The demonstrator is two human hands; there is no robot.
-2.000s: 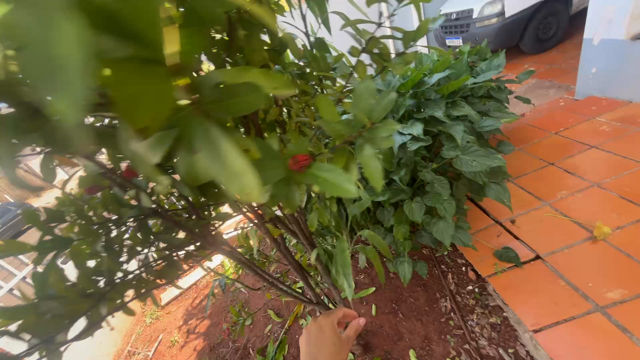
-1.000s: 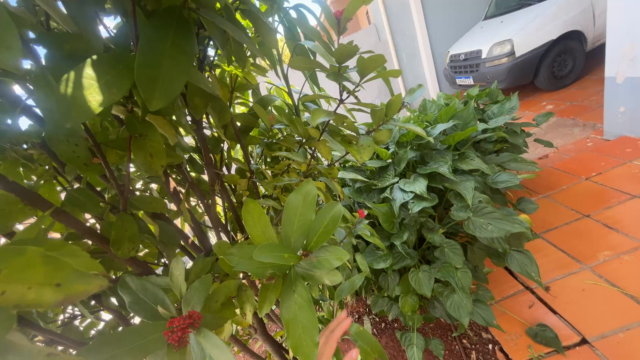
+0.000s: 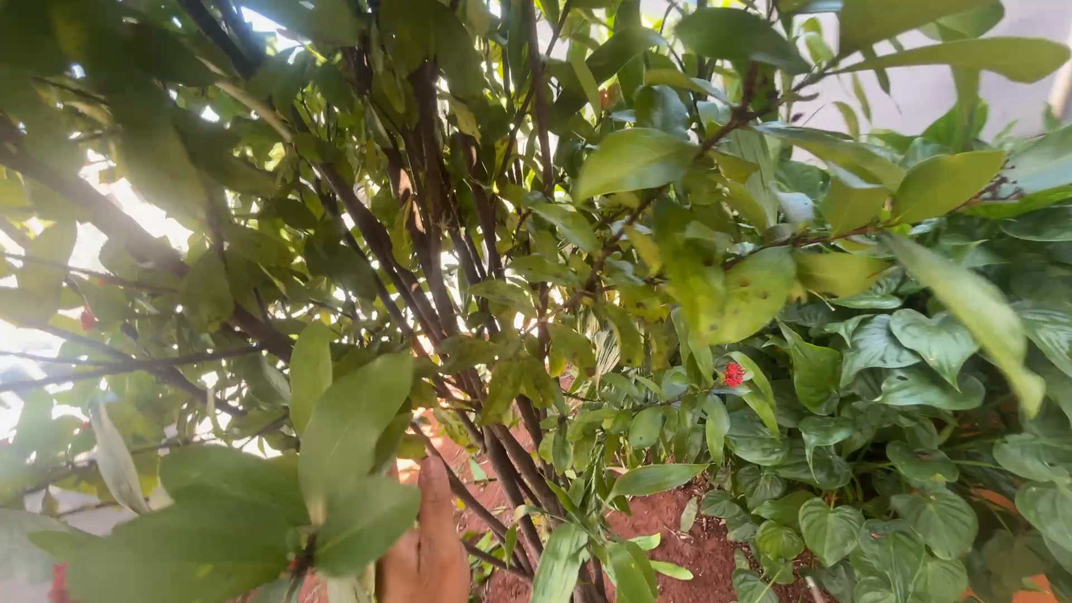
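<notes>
My left hand is at the bottom, left of centre, upright among the leaves of a shrub. One digit shows clearly; leaves cover much of the rest, so whether it holds anything cannot be told. Large green leaves hang close by on its left. Just right of the hand, thin dark stems rise from the soil and fan upward. A small red flower cluster shows farther right. My right hand is out of view.
Heart-shaped leaves of a low plant fill the right side. Reddish soil lies around the stem bases. Leafy branches cross the upper right before a pale wall. Bright light comes through the foliage at left.
The view has shifted closer into the shrub, and the white vehicle and most of the orange tiles have left it. My hand, low by the stem bases two seconds ago, is now among leaves.
</notes>
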